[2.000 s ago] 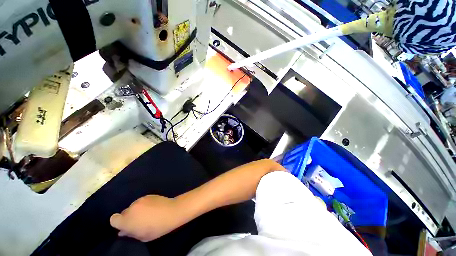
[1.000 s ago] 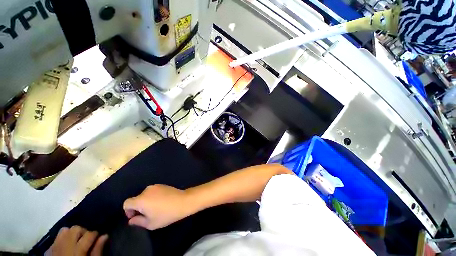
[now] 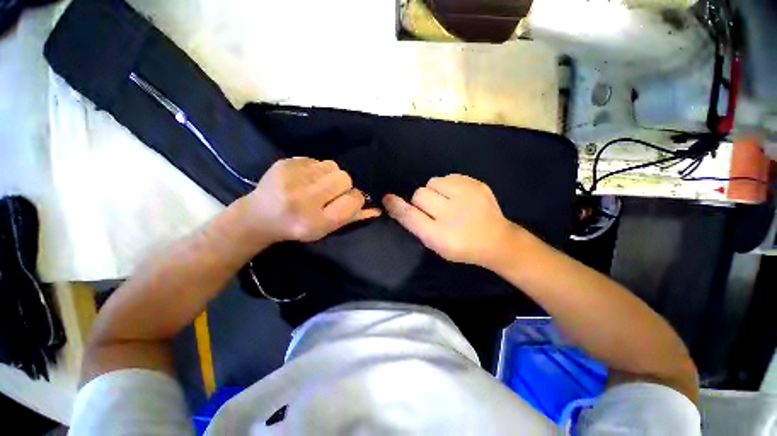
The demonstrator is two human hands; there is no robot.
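Observation:
A large black fabric workpiece (image 3: 486,162) lies on the table's front edge and hangs toward my lap. Part of it stretches to the upper left and shows a silvery zipper (image 3: 183,117). My left hand (image 3: 302,200) and my right hand (image 3: 456,217) face each other near the middle of the cloth, fingertips close together. Both pinch the fabric between thumb and fingers. A small shiny spot shows between the fingertips, too small to name. A thin pale line runs on the cloth below my left hand.
The sewing machine's pale base (image 3: 630,94) is at the upper right, with red-handled snips (image 3: 730,95) and black cables. A blue bin (image 3: 545,366) is at the lower right. Black workpieces (image 3: 30,281) hang at the far left. A round container is partly hidden behind the cloth.
The view has swung left and down toward the lap. My left hand, earlier at the bottom edge, is now fully in view beside my right hand. The zippered part of the cloth now shows.

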